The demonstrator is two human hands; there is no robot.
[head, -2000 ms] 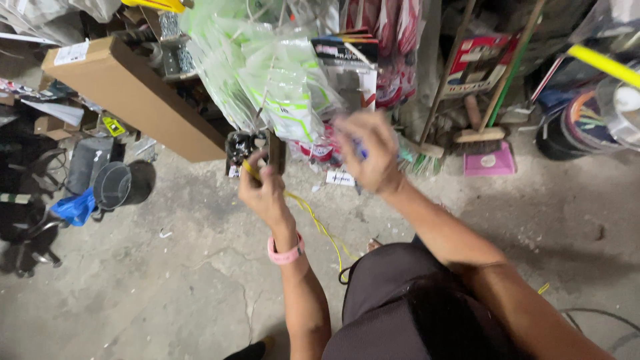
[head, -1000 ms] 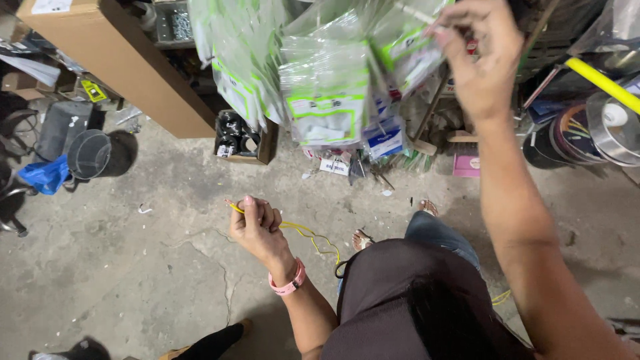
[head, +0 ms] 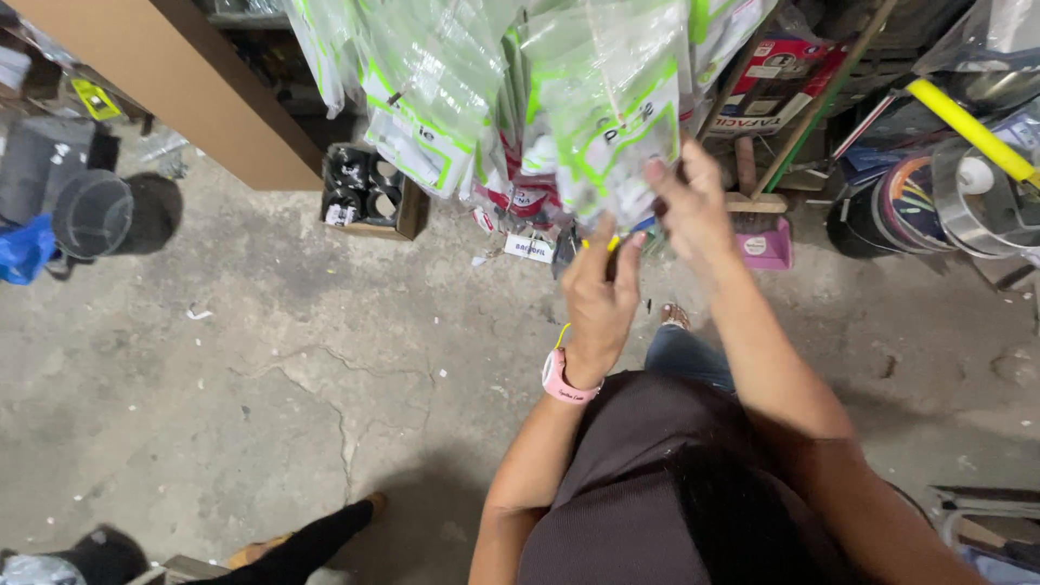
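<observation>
Clear plastic packets with green borders [head: 422, 146] hang in bunches at the top centre. My left hand [head: 603, 284], with a pink watch [head: 563, 382] on its wrist, is raised at the lower edge of one packet [head: 621, 154]. A bit of yellow cord [head: 601, 243] shows at its fingertips, and more of it appears beside the wrist. My right hand [head: 691, 199] is at the right edge of the same packet, blurred, its thumb and fingers apart. Whether its fingers pinch the plastic cannot be made out.
A long cardboard box [head: 219, 97] leans at upper left, beside a small carton [head: 370, 231] of black round parts. A grey bucket [head: 93, 215] stands at left. A broom [head: 751, 203], a pink dustpan [head: 768, 244] and buckets [head: 918, 211] are at right. Another person's leg [head: 325, 540] is at lower left.
My left hand has risen from over the floor to the packets. My right hand has come down from the top of the packets to near my left hand.
</observation>
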